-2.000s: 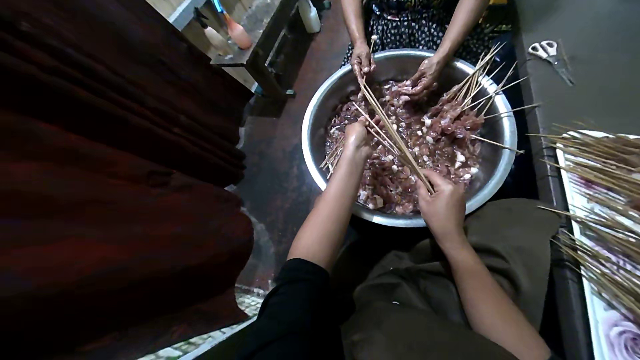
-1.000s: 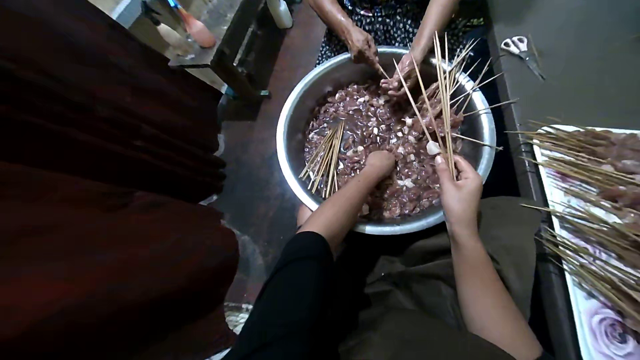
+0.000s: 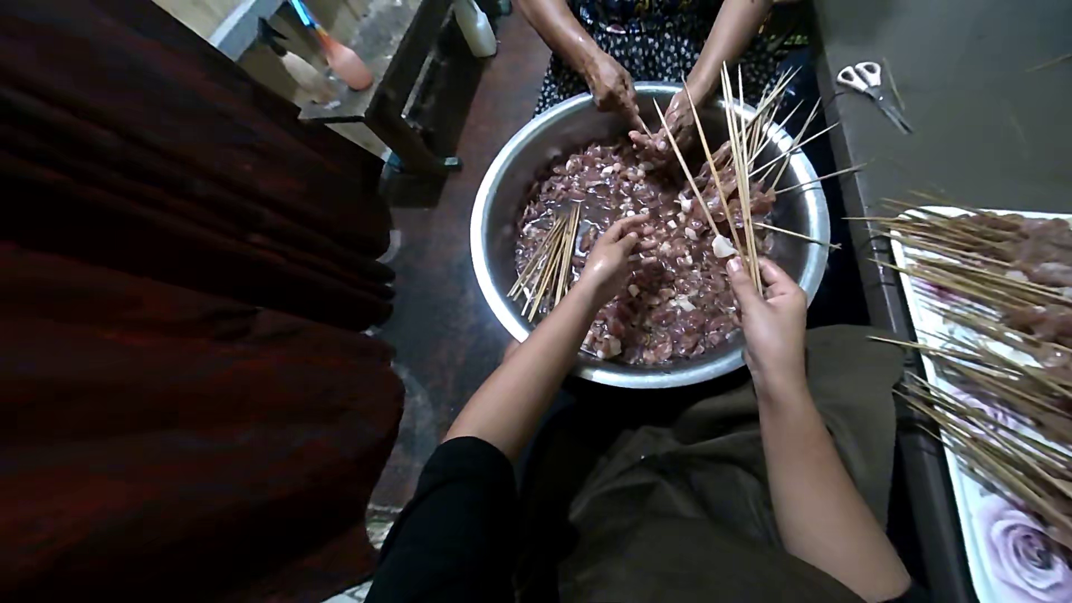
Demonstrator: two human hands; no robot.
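Observation:
A large round metal basin (image 3: 496,243) holds small pieces of raw meat (image 3: 662,293) in liquid, with paler bits among them. My left hand (image 3: 615,255) is over the meat near the basin's middle, fingers partly curled; whether a piece is between them cannot be told. My right hand (image 3: 766,310), at the basin's near right rim, grips several bamboo skewers (image 3: 741,176) that point up and away, a pale piece beside its thumb. A bundle of bamboo skewers (image 3: 553,255) lies on the meat at the left. Threaded meat skewers (image 3: 754,201) rest at the basin's right side.
Opposite, another person's two hands (image 3: 615,84) work at the basin's far rim, one on a skewer. On the dark table at right lie scissors (image 3: 875,92) and a floral tray (image 3: 946,402) of meat skewers. A red curtain (image 3: 193,335) hangs left; a wooden bench (image 3: 394,109) stands behind.
The skewer bundle, in my hands two seconds ago, is now partly on the meat at left and partly in my right hand. My left hand has risen from the meat since one second ago.

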